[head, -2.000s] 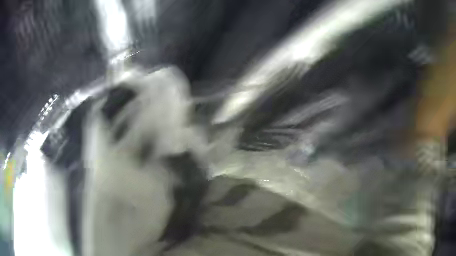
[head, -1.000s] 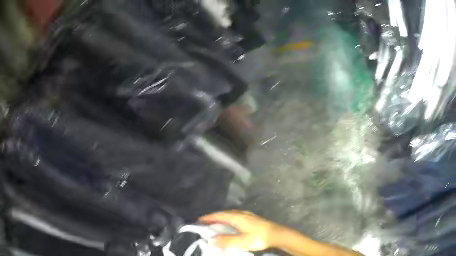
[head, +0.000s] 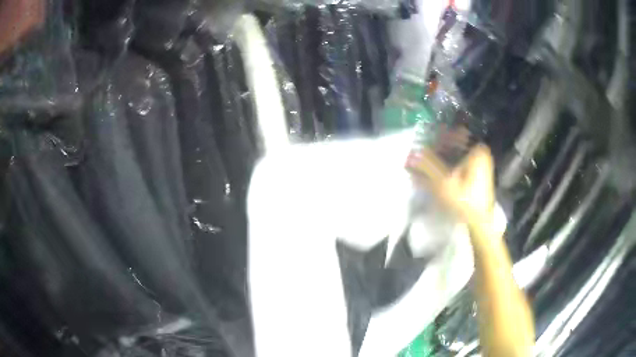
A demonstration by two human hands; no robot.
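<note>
A bright white garment (head: 300, 202) is in the middle of the head view, with one long white part hanging down and another slanting towards the lower right. Whether film covers it is washed out by glare. My right hand (head: 457, 183) comes up from the lower right and overlaps the upper right edge of the white garment. Its thumb and fingers are partly spread and blurred, and I cannot tell if they grip the garment. My left hand is not in view.
Dark garments under glossy film (head: 132, 188) hang on the left and behind the white one. More dark bagged garments (head: 579, 132) with pale streaks are on the right. A pale strip (head: 263, 84) stands among them. Green floor (head: 406, 108) shows between the rows.
The white garment, of which only a small part showed at the bottom one second ago, now fills the middle. My right hand has moved up and right in the picture. The view has shifted.
</note>
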